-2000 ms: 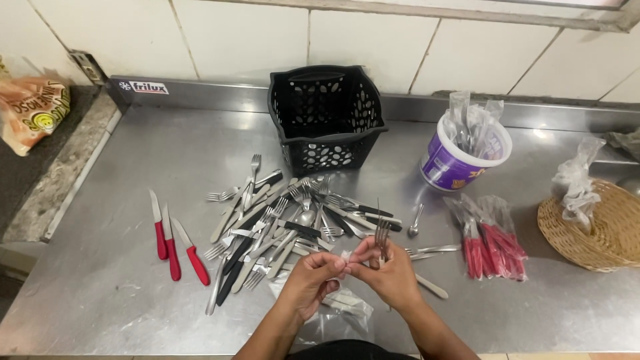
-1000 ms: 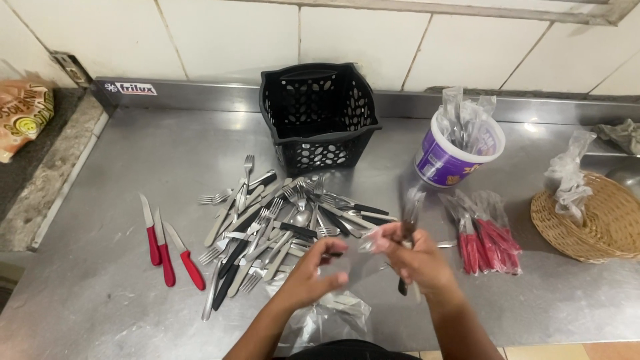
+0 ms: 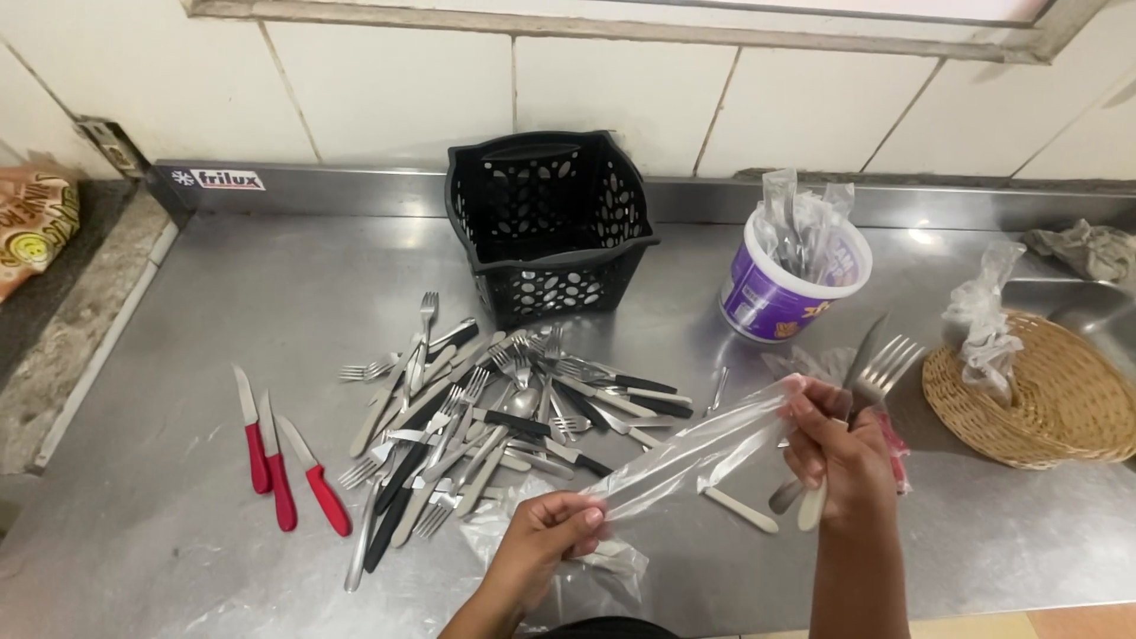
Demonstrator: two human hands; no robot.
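Note:
My left hand [image 3: 555, 537] pinches one end of a clear plastic sleeve [image 3: 692, 453], stretched out above the steel counter. The sleeve's other end is between the fingertips of my right hand [image 3: 834, 444], which also grips a fork [image 3: 886, 368] and a table knife [image 3: 865, 351]; the knife's handle is partly hidden. Left of the hands lies a heap of loose forks, knives and spoons [image 3: 497, 417] with metal, black and cream handles. More clear plastic [image 3: 621, 577] lies on the counter under my left hand.
A black plastic basket [image 3: 550, 257] stands behind the heap. Right of it is a purple and white tub [image 3: 785, 284] of bagged cutlery, then a wicker basket [image 3: 1056, 399] with crumpled plastic [image 3: 985, 328]. Several red-handled knives [image 3: 280, 479] lie at the left. Bagged red-handled cutlery [image 3: 898, 448] is behind my right hand.
My hands, close together two seconds ago, are now farther apart, with the clear sleeve stretched between them. The fork and knife remain in my right hand.

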